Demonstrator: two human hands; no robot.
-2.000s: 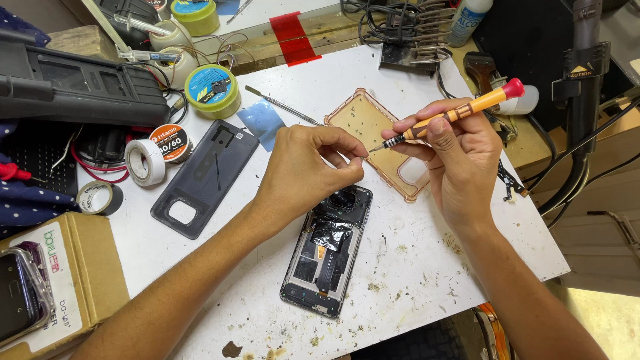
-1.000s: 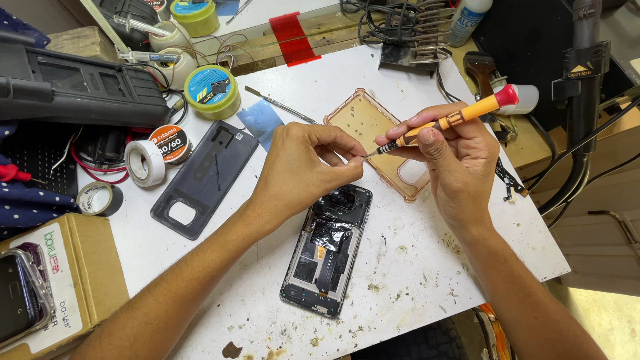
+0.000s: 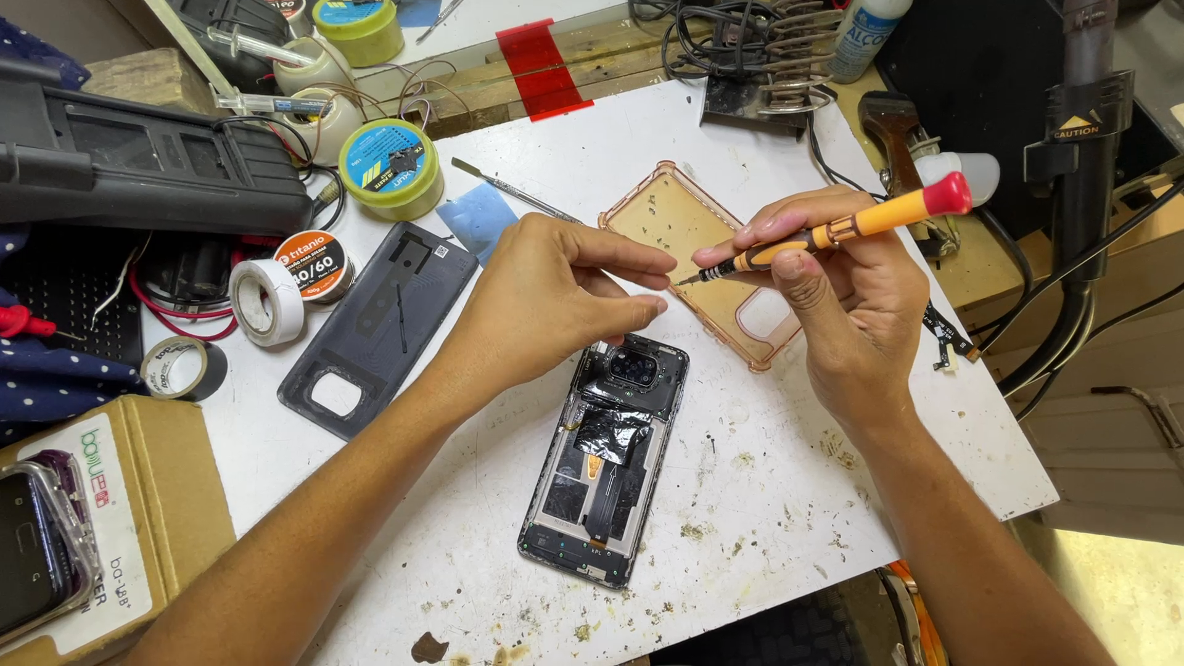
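Note:
My right hand [image 3: 846, 296] holds an orange precision screwdriver [image 3: 832, 231] with a red cap, its tip pointing left. Close to that tip is my left hand [image 3: 573, 296], thumb and fingers apart; nothing can be made out between them. Both hands are above an opened smartphone [image 3: 606, 472], which lies face down with its inner parts and a flex cable showing. The detached grey back cover [image 3: 375, 333] rests to its left. Behind the hands lies a clear, yellowed phone case [image 3: 689, 217] with small screws scattered on it.
A metal spudger [image 3: 513, 192], a blue sheet [image 3: 478, 220], a solder paste tub [image 3: 390, 171], a solder spool [image 3: 314, 264] and tape rolls [image 3: 266, 301] lie at the left. A cardboard box [image 3: 176, 499] with phones stands lower left. A coiled soldering iron stand [image 3: 800, 60] and brush [image 3: 893, 134] are behind.
My left thumb and fingers have parted and are drawn slightly away from the screwdriver tip. The screwdriver remains in my right hand; the phone has not moved.

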